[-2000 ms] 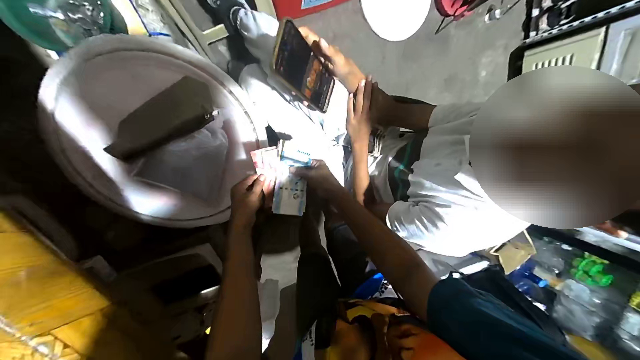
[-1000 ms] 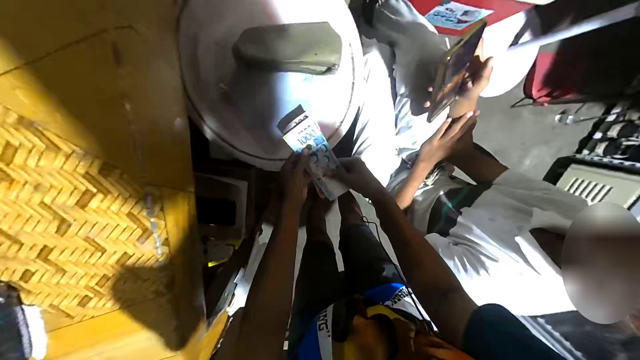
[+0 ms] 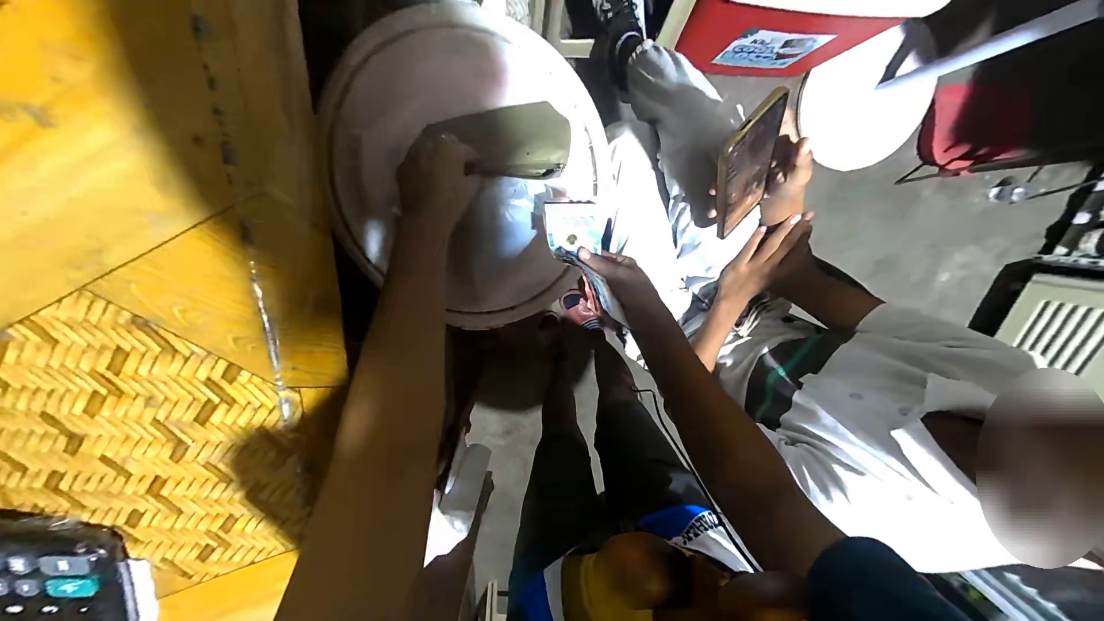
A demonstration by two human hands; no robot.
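Observation:
A large round white lid or tub top (image 3: 492,293) lies in front of me, with an olive-green pouch or wallet (image 3: 522,138) on it. My left hand (image 3: 438,172) grips the pouch's left end; its fingertips are partly hidden. Between the thumb and fingers of my right hand (image 3: 617,280) are several folded banknotes (image 3: 576,228), fanned out over the lid's right edge. Beneath the pouch, something pale and shiny, perhaps a plastic bag (image 3: 509,220), shows on the lid.
At right sits a person in a white shirt (image 3: 897,431), holding a smartphone (image 3: 752,164). A yellow wooden surface with woven matting (image 3: 147,431) borders the left, bearing a calculator or keypad device (image 3: 60,569). A red cooler (image 3: 716,34) stands beyond, near a round white stool or lid (image 3: 854,112).
My left hand has left the banknotes, which both hands held before, and moved up onto the olive pouch. The notes stay in my right hand.

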